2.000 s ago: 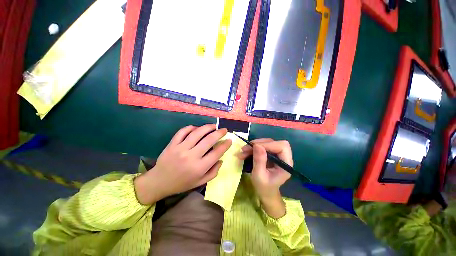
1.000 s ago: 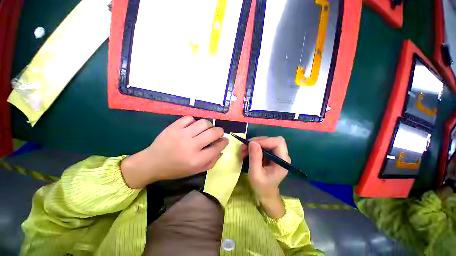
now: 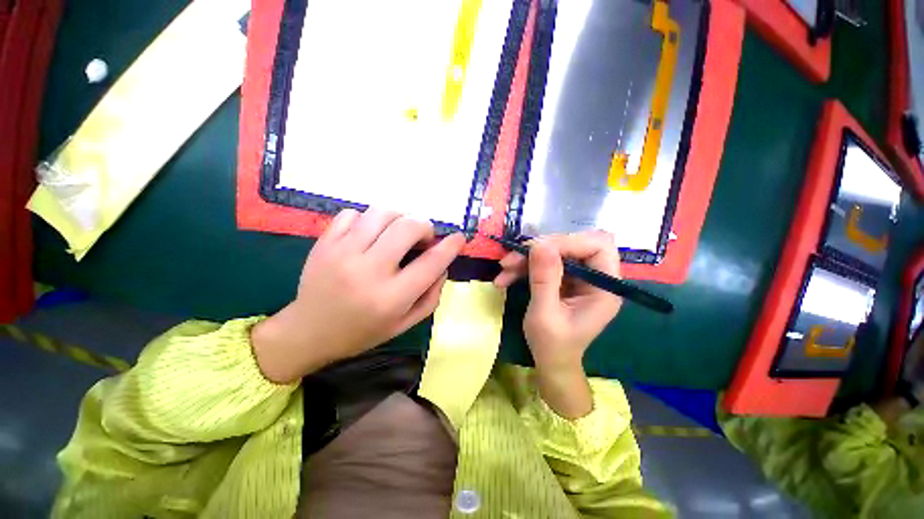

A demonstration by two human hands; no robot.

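Observation:
My right hand (image 3: 569,294) grips black tweezers (image 3: 618,285), their tip pointing left at the red foam tray's (image 3: 274,217) lower edge between two display modules. My left hand (image 3: 377,281) has its fingertips at the lower right corner of the left display module (image 3: 380,112); whether they hold a small piece is too small to tell. The right display module (image 3: 598,122) has an orange flex cable (image 3: 655,122). A pale yellow liner strip (image 3: 464,340) with a black patch (image 3: 474,269) hangs at the bench edge between my hands, touched by neither palm.
A long cream liner sheet (image 3: 132,122) with clear film at its end lies at left near a white scrap (image 3: 96,70). Another red tray (image 3: 747,375) with two modules stands at right. A person's yellow-green sleeve (image 3: 841,456) shows at lower right. Red foam layers (image 3: 20,152) are at far left.
Both hands have moved up from the liner strip to the tray's lower edge. The tweezers moved up and right with my right hand. My left fingers left the strip.

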